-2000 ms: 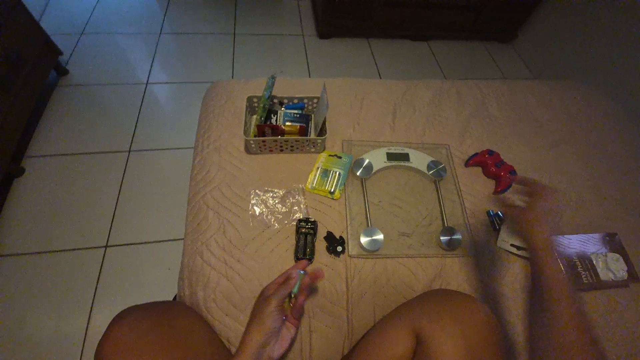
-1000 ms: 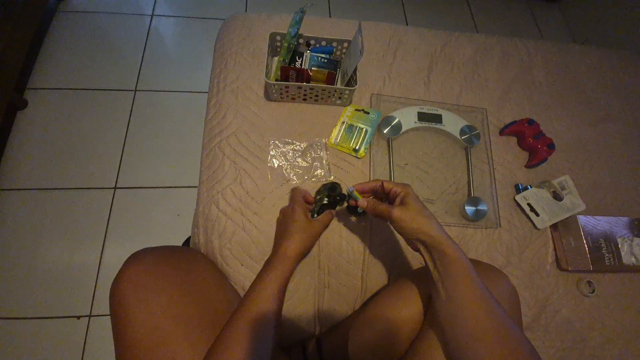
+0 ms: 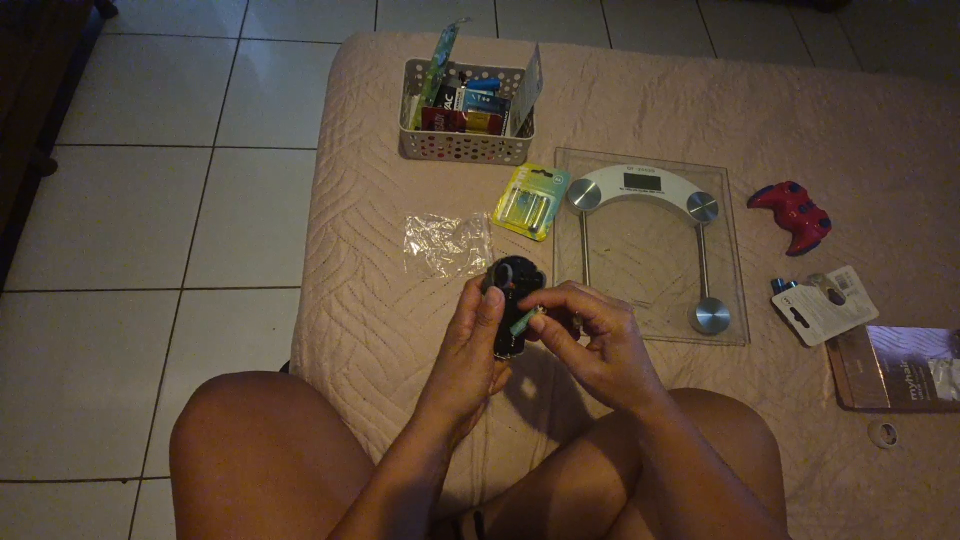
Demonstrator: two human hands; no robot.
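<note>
My left hand (image 3: 469, 341) grips a black device (image 3: 514, 289) with an open, slot-like compartment; its exact kind is unclear, though it has a round part at the top. Between the thumb and fingers of my right hand (image 3: 600, 341) is a small green battery (image 3: 527, 320), held slantwise against the device's right side. Just beyond my hands, a crumpled clear plastic bag (image 3: 448, 244) lies on the quilted bedspread. A yellow-green blister pack of batteries (image 3: 531, 202) rests beside the left edge of a glass bathroom scale (image 3: 645, 255).
A perforated basket (image 3: 465, 148) holds battery packs and other items. Right of the scale lie a red game controller (image 3: 793, 215), a white blister card (image 3: 825, 306) with blue batteries by it, a shiny box (image 3: 885, 367) and a small tape roll (image 3: 883, 434). My bent knees flank my forearms.
Two seconds ago the black device lay on the bedspread and my right hand was far right near the controller. Now both hands are together at the device, which my left hand holds. The view has shifted.
</note>
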